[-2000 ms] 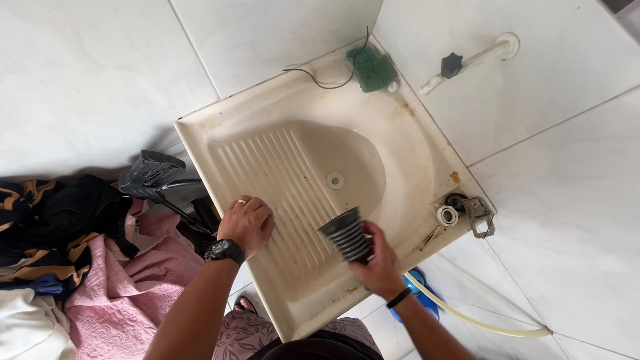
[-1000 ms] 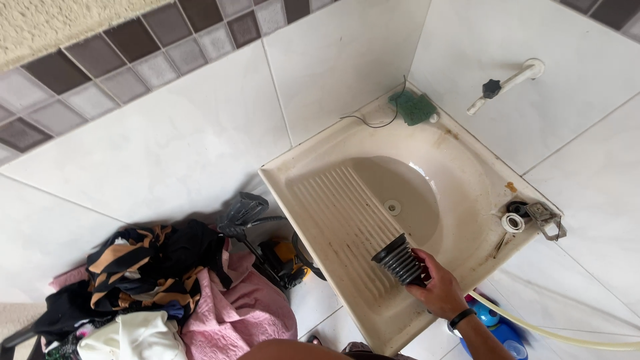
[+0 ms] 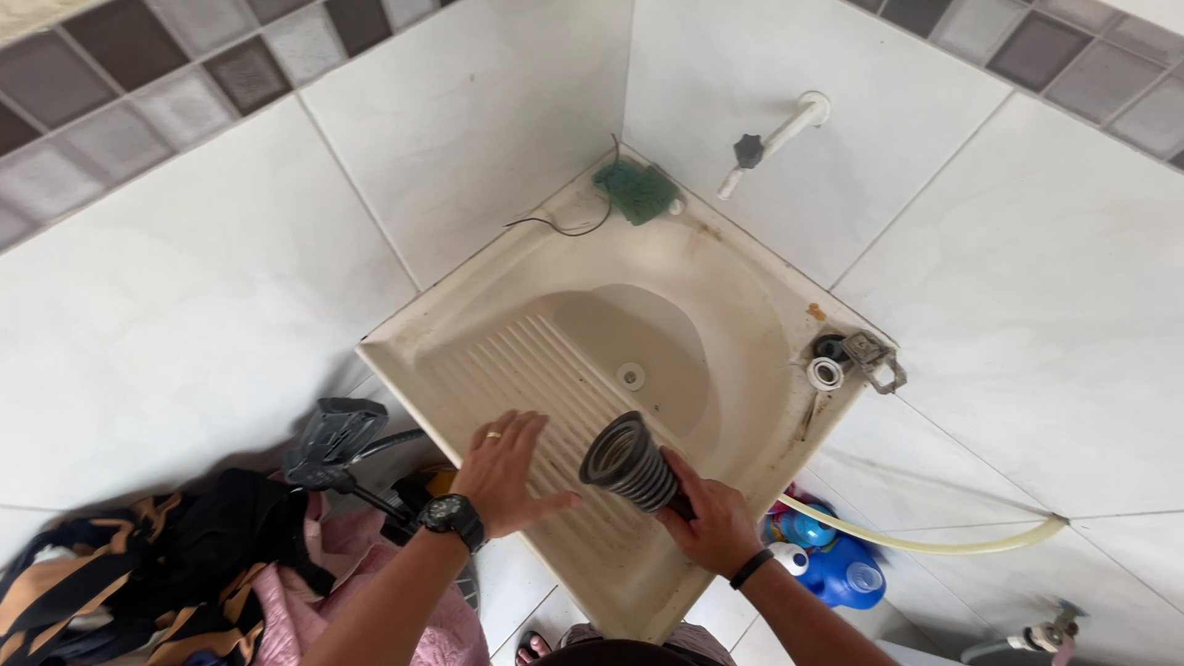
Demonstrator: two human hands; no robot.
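My right hand (image 3: pixel 712 518) grips the narrow end of a black ribbed rubber plunger (image 3: pixel 632 467), its wide mouth tilted up and to the left over the washboard. My left hand (image 3: pixel 509 472), wearing a ring and a black watch, has its fingers spread over the ribbed washboard part of a cream laundry sink (image 3: pixel 749 277) and holds nothing; whether it touches the ribs I cannot tell. A round drain (image 3: pixel 630 376) lies in the basin beyond the plunger.
A green scouring pad (image 3: pixel 635 191) and dark wire lie at the back corner. A tap (image 3: pixel 777 143) juts from the wall. White and black fittings (image 3: pixel 825 373) sit on the right rim. Clothes (image 3: pixel 185 564) are heaped at left; a hose (image 3: pixel 934 546) and blue bottles (image 3: pixel 846 571) are below right.
My left hand, on the sink's left part two seconds ago and out of sight one second ago, is back in view over the washboard. My right hand still holds the plunger. The view has shifted.
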